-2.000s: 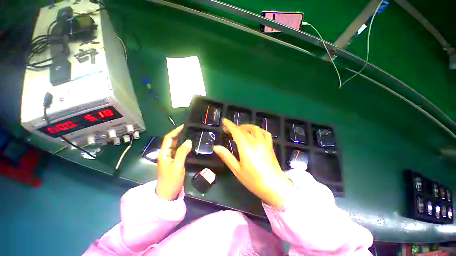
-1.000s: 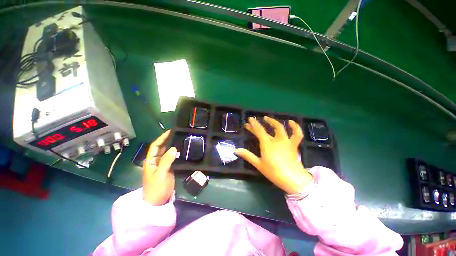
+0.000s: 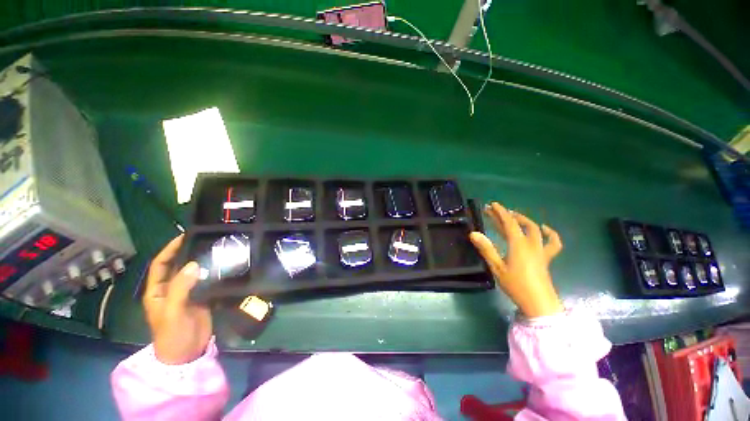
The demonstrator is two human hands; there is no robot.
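A black foam tray (image 3: 329,279) lies in front of me, with two rows of pockets. Watch units (image 3: 355,247) lie in most pockets; the front right pocket shows none. A black edge under its right end looks like a second tray. My left hand (image 3: 177,300) grips the tray's left end, thumb on the rim, other fingertips partly hidden. My right hand (image 3: 522,259) is at the right end, fingers spread, thumb tip at the tray's edge; contact is unclear. A small dark block with a pale face (image 3: 256,309) lies before the tray, outside the pockets.
A power supply (image 3: 82,189) with red digits stands at the left, partly cut off. A white sheet (image 3: 200,148) and a thin pen (image 3: 152,193) lie behind the tray. A pink device (image 3: 355,23) is on the rear rail. Another watch tray (image 3: 670,284) lies at right, above red trays (image 3: 699,366).
The view has swung right. My right hand has moved from over the pockets to the tray's right end. My left hand has stayed at the left end and now grips it.
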